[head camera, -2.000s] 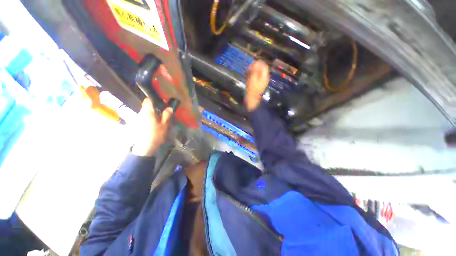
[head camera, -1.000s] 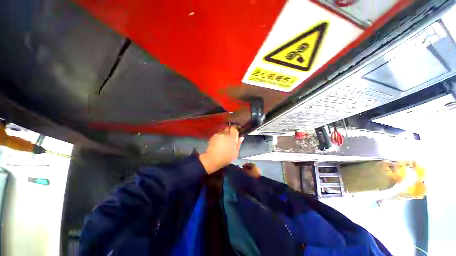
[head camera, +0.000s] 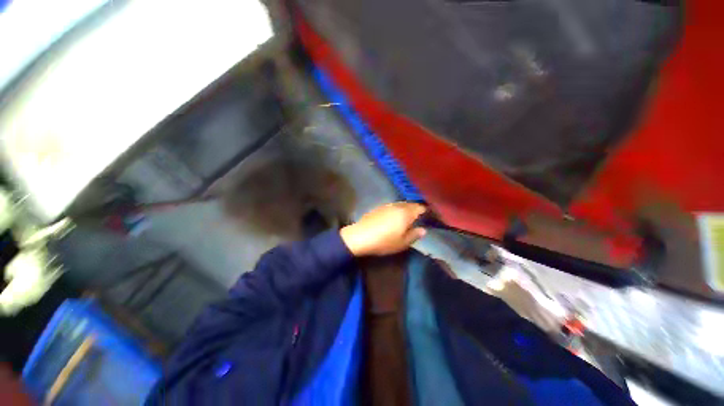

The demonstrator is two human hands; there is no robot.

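Observation:
The red machine door (head camera: 476, 186) with its dark window (head camera: 508, 87) fills the upper right of the view. My left hand (head camera: 385, 230) is near the middle, with fingers curled at the door's lower edge. Blur hides whether it touches or holds anything. A dark shape that may be the door handle (head camera: 651, 242) is farther right, away from my hand. My right hand is not in view; only the dark blue right sleeve shows.
A blue strip (head camera: 369, 143) runs along the door's edge. A blue crate (head camera: 87, 357) is on the floor at the lower left. A glaring white surface (head camera: 135, 87) is at the upper left. Grey, stained floor (head camera: 286, 186) lies between. Blurred red and pale items are at the lower right.
The view has turned, and the open mould area is out of sight behind the door. My left hand is away from the black handle it was on. My right hand has left the view.

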